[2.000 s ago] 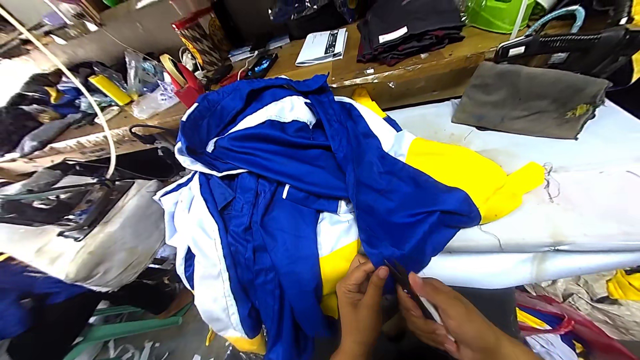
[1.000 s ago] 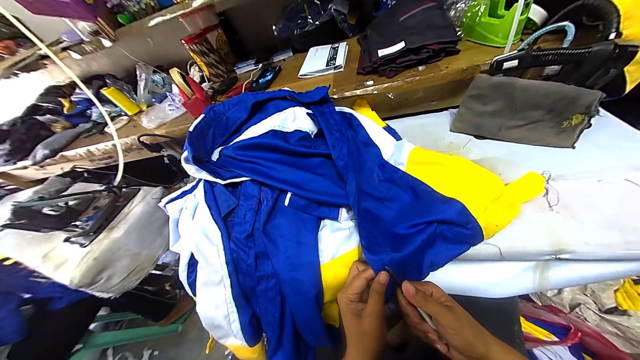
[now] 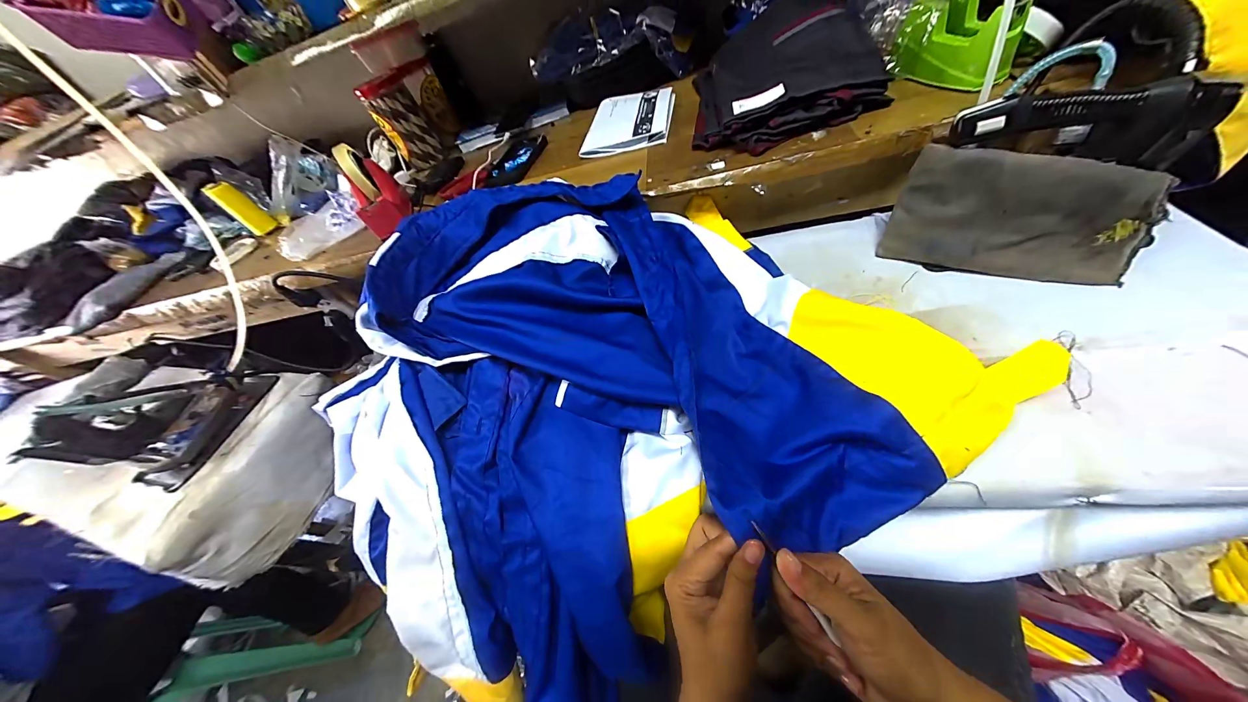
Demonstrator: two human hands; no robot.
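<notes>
A blue, white and yellow garment (image 3: 585, 331) lies bunched over the near edge of the white-covered table, part of it hanging down. At its lower hem, my left hand (image 3: 717, 595) pinches the blue cloth between thumb and fingers. Just to the right, my right hand (image 3: 838, 614) is closed around a slim tool (image 3: 824, 622), mostly hidden by the fingers, whose thin dark tip meets the cloth between both thumbs. What kind of tool it is, I cannot tell.
A folded grey-brown cloth (image 3: 1024, 214) lies on the table (image 3: 1150, 409) at right. Behind, a wooden shelf (image 3: 829, 127) bears dark folded garments (image 3: 790, 73), a white booklet (image 3: 629, 123) and a red tape dispenser (image 3: 380, 200). A plastic bag of cloth (image 3: 1121, 634) is at lower right.
The slim tool's dark blades, plainer in the earliest frame, are now mostly covered by my right hand. Both hands remain at the blue hem.
</notes>
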